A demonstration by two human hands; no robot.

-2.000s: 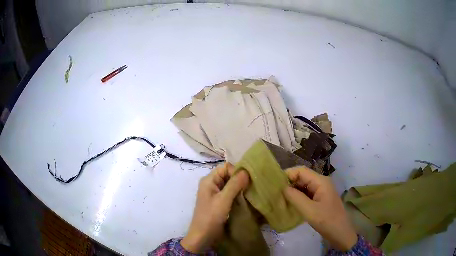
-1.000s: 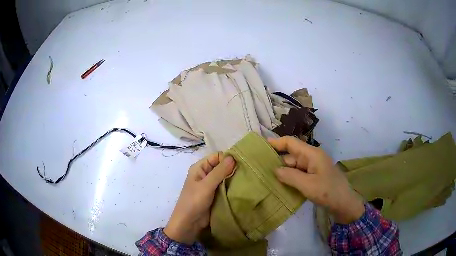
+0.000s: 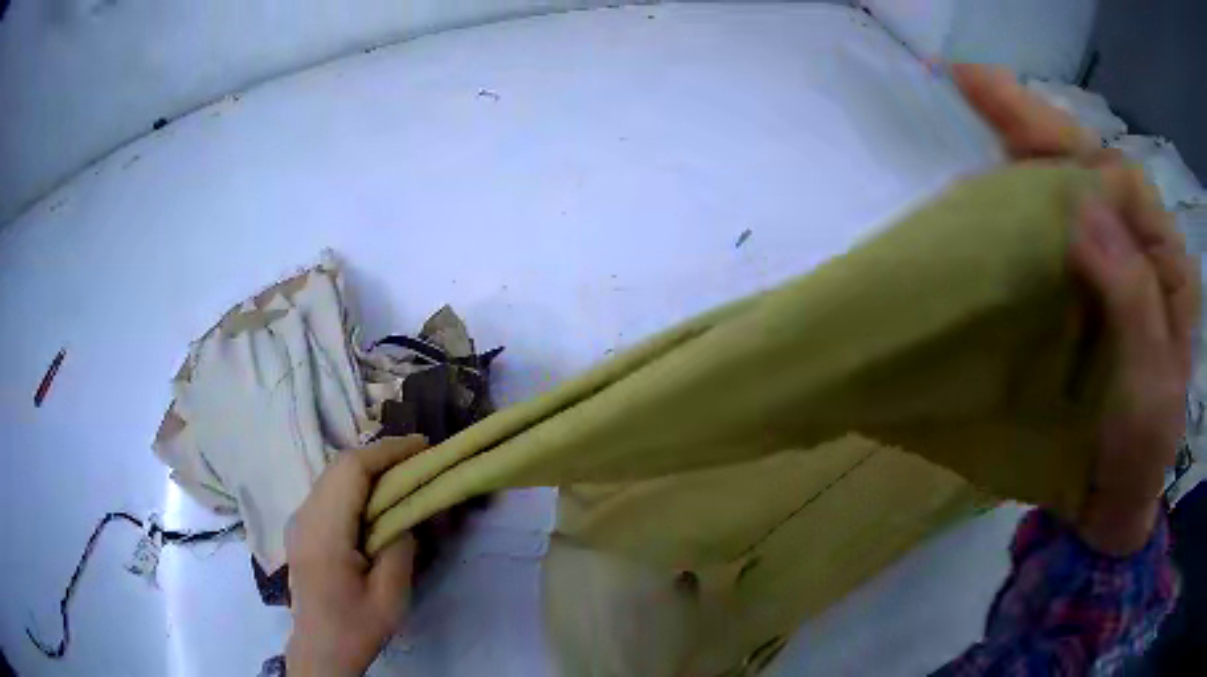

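An olive sleeve piece is stretched across the front between my hands, above the table. My left hand grips its narrow, gathered end at lower left. My right hand, partly blurred, holds its wide end at the right. More olive cloth lies below it on the table. The beige sleeve bundle is at the left, with dark brown bands on its right side, partly hidden by my left hand.
The white table has a raised back edge. A black tie with a white ticket trails left from the bundle. A red tool lies at far left. Pale items stand beyond the table's right edge.
The view has turned right, so the bundle and tool appear further left. My right hand has moved far right and up, and the olive piece, bunched before, is now stretched long.
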